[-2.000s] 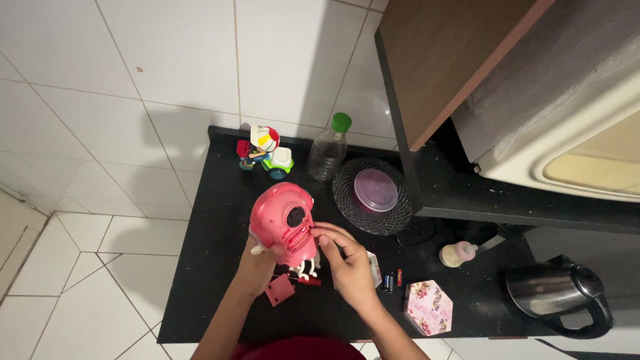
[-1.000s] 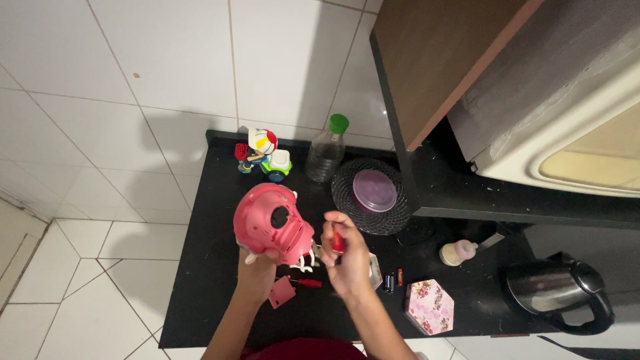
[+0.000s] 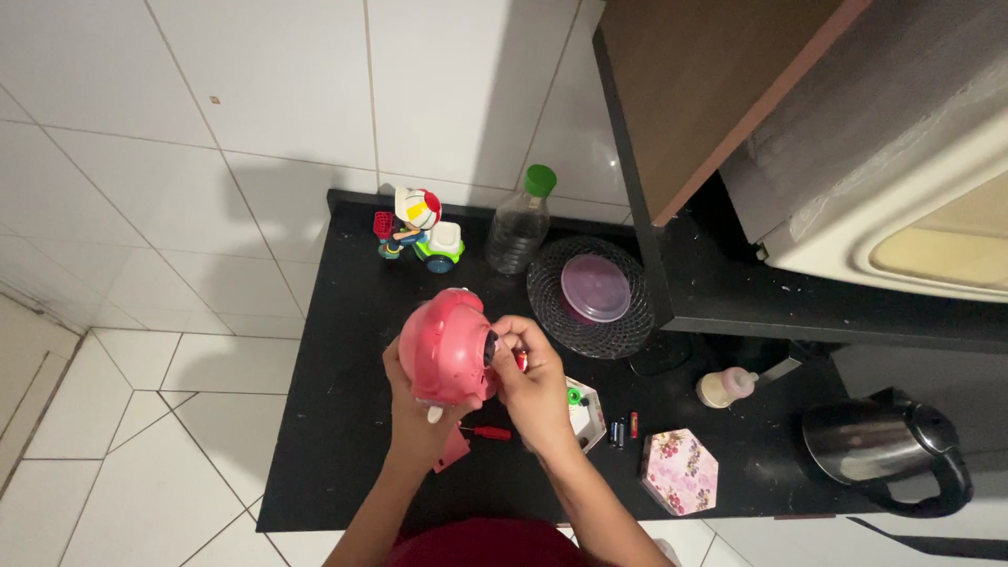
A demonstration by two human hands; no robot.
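My left hand (image 3: 421,417) holds a pink plastic toy (image 3: 445,346) from its left and underside, above the black countertop. My right hand (image 3: 535,386) is at the toy's right side, its fingertips by a dark round part (image 3: 491,347). A small red battery (image 3: 521,361) shows between the fingers of that hand. Beneath the hands lie a red-handled screwdriver (image 3: 492,432) and a flat pink plastic piece (image 3: 452,453), partly hidden by my left arm. Several batteries (image 3: 633,425) lie right of an open hexagonal box (image 3: 592,409), which holds a green item.
A toy figure on a tricycle (image 3: 429,236), a green-capped bottle (image 3: 520,228) and a black mesh basket (image 3: 543,315) with a purple-lidded container (image 3: 596,288) stand along the back. To the right are a floral hexagonal lid (image 3: 681,472), a baby bottle (image 3: 724,387), an electric kettle (image 3: 874,445) and an overhanging shelf (image 3: 787,311).
The pink toy has been turned, so the open underside seen earlier now faces right. My right hand, apart from the toy one second ago with a red item in it, has moved back against it.
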